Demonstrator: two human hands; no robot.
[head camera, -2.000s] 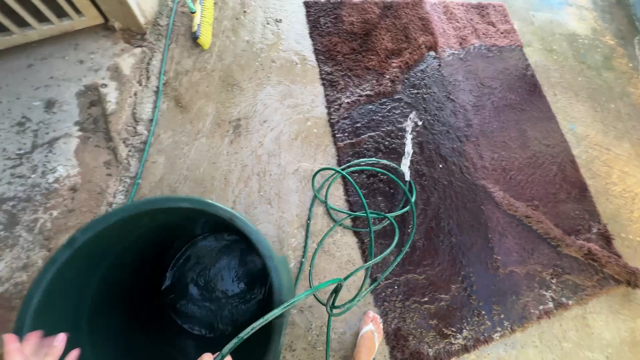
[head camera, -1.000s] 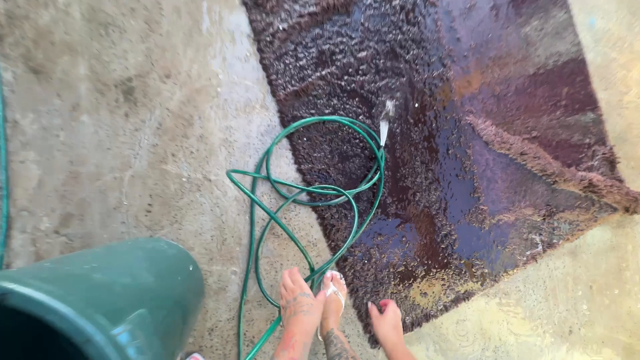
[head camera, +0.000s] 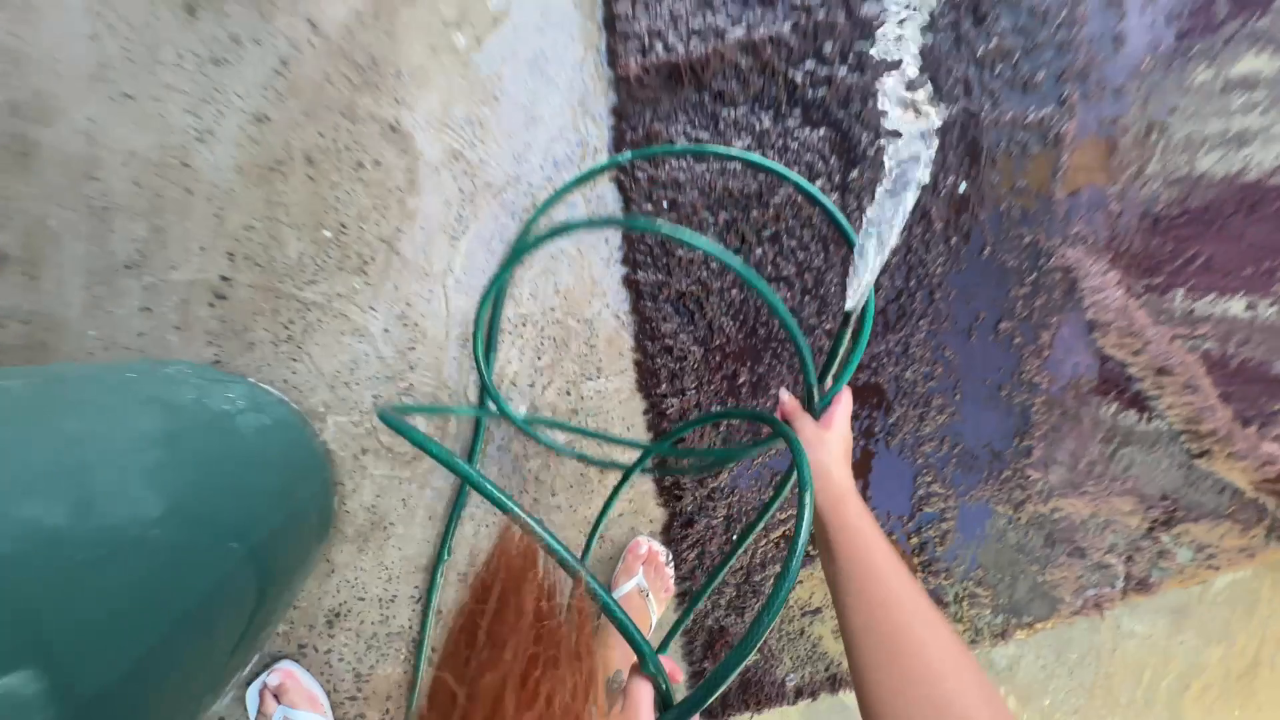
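A green garden hose (head camera: 690, 150) lies in loose loops, partly raised above the concrete floor and the edge of a soaked dark brown shag rug (head camera: 720, 330). My right hand (head camera: 822, 425) is closed around the hose near its open end, and a stream of water (head camera: 905, 150) pours from there over the rug. Low in the view, my left hand (head camera: 650, 690) grips another stretch of the hose; long reddish hair (head camera: 515, 640) and the frame's edge hide part of that hand and arm.
At the left stands a large green plastic bin (head camera: 150, 510). My feet, in white flip-flops, are on the concrete floor (head camera: 300, 200), one beside the bin (head camera: 288, 692), the other at the rug's edge (head camera: 642, 585). A folded ridge (head camera: 1160, 350) crosses the rug at right.
Both hands have taken hold of the hose and lifted some of its loops; one second ago the right hand was apart from it. The view has moved closer to the rug.
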